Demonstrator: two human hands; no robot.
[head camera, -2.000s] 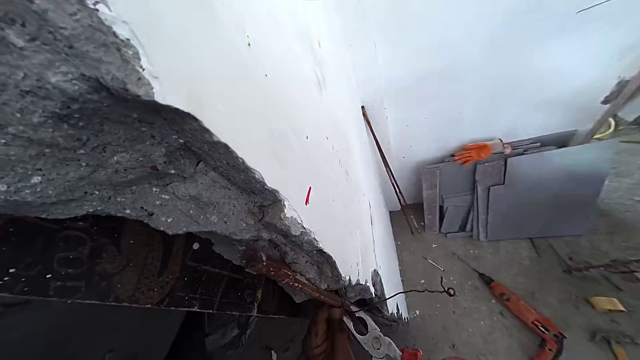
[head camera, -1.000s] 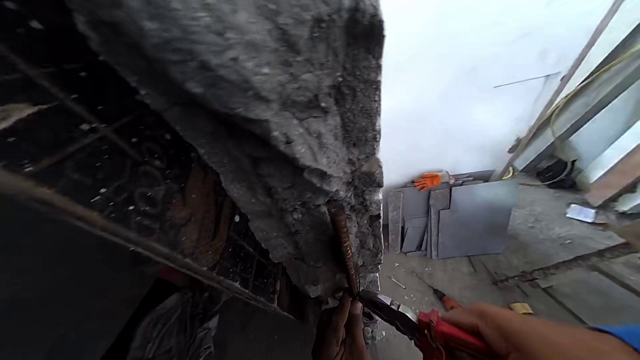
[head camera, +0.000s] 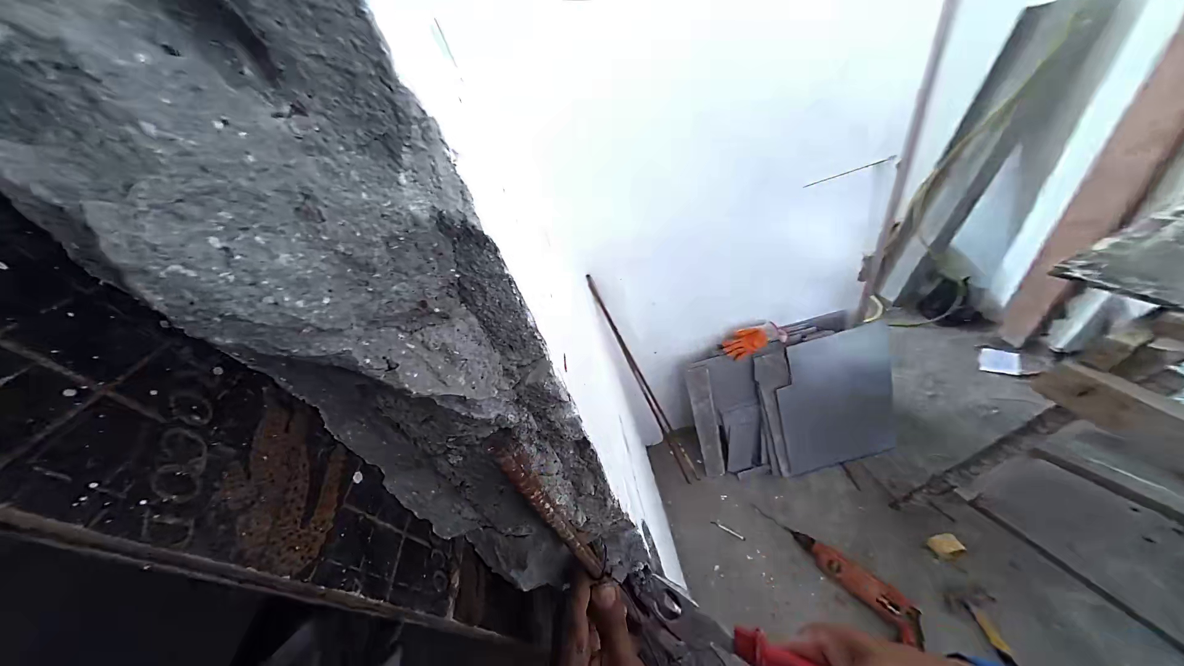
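A rusty steel reinforcing bar (head camera: 546, 504) sticks out of the broken concrete edge (head camera: 370, 305). My left hand (head camera: 599, 620) is at its lower end, fingertips closed together against the bar. Just to the right, my right hand (head camera: 842, 645) is wrapped around the red handle of pliers (head camera: 680, 615), partly cut off by the bottom edge. The metal jaws are beside my left fingertips; blur hides whether they grip anything.
Grey boards (head camera: 837, 402) lean on the white wall with an orange glove (head camera: 746, 342) on top. Thin rusty rods (head camera: 638, 375) lean nearby. A red power tool (head camera: 865, 583) lies on the floor. Dark marked formwork (head camera: 203, 462) is under the concrete.
Two seconds ago the pliers' jaws were near a bent wire at the bar's end; that wire no longer shows clearly. The view has swung about.
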